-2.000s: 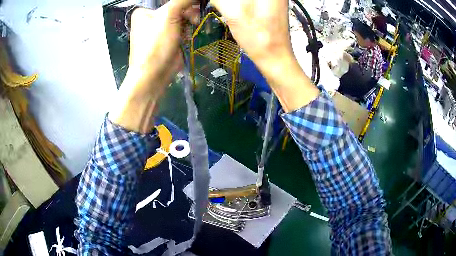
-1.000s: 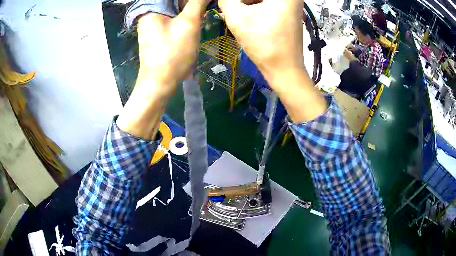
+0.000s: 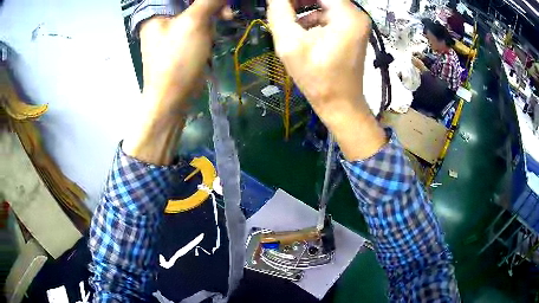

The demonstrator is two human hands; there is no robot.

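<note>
My left hand [image 3: 177,59] is at the top of the view, fingertips near the upper edge. A long grey cloth strip [image 3: 227,160] hangs down from it to the black table, where its end lies curled. My right hand [image 3: 325,59] is raised beside it, fingers bent; what they hold, if anything, is cut off or hidden. The silvery steam hose [image 3: 326,177] runs up from the steam iron [image 3: 295,248] behind my right wrist. The iron has a tan handle and rests on a metal frame over a pale sheet [image 3: 340,260].
A curved yellow template [image 3: 189,204] and white scraps [image 3: 182,250] lie on the black table. A white board [image 3: 83,100] is at left. A yellow rack [image 3: 266,71] stands ahead. A dark knotted cable [image 3: 384,62] hangs at right. A seated person [image 3: 440,56] is beyond.
My hands have moved farther apart, and more of the right fingers shows. The strip's upper part now slants to the left. The table scene has shifted slightly right and down in view.
</note>
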